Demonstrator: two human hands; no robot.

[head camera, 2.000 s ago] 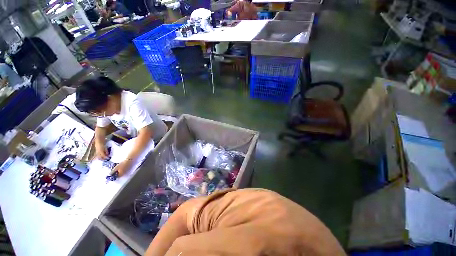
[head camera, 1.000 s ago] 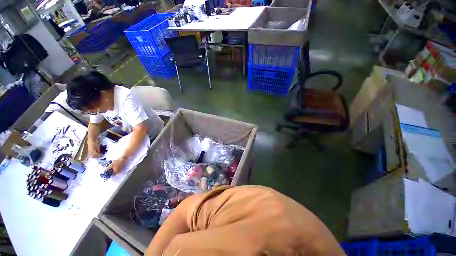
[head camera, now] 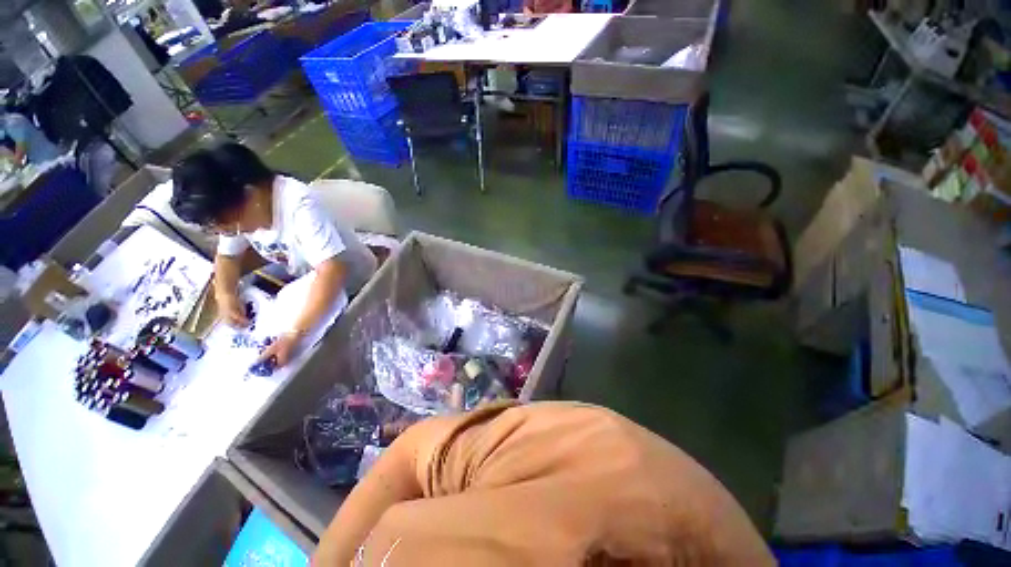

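Observation:
Neither of my hands is visible. An orange-tan sleeve and upper body point(head camera: 554, 482) fill the bottom centre, and any hand at their end is hidden or out of the picture. Just beyond is a grey-beige fabric-lined bin point(head camera: 504, 264). It holds a crumpled clear plastic bag point(head camera: 410, 371) with red, pale and dark contents, and a darker clear bag point(head camera: 338, 437) at its near left. The orange-tan cloth covers part of the bin's near side. A turquoise box point(head camera: 264, 543) lies in the adjoining bin, cut off by the bottom edge.
A seated person in a white shirt point(head camera: 305, 227) handles small dark items at a white table point(head camera: 67, 443) with upright thread cones point(head camera: 116, 382). A brown office chair point(head camera: 726, 238) and blue crates point(head camera: 621, 155) stand beyond. Papers point(head camera: 953, 476) lie on the right.
The view has shifted slightly, so more of the turquoise box shows at the bottom left. The seated person's hands have moved a little over the table. The bags look unmoved.

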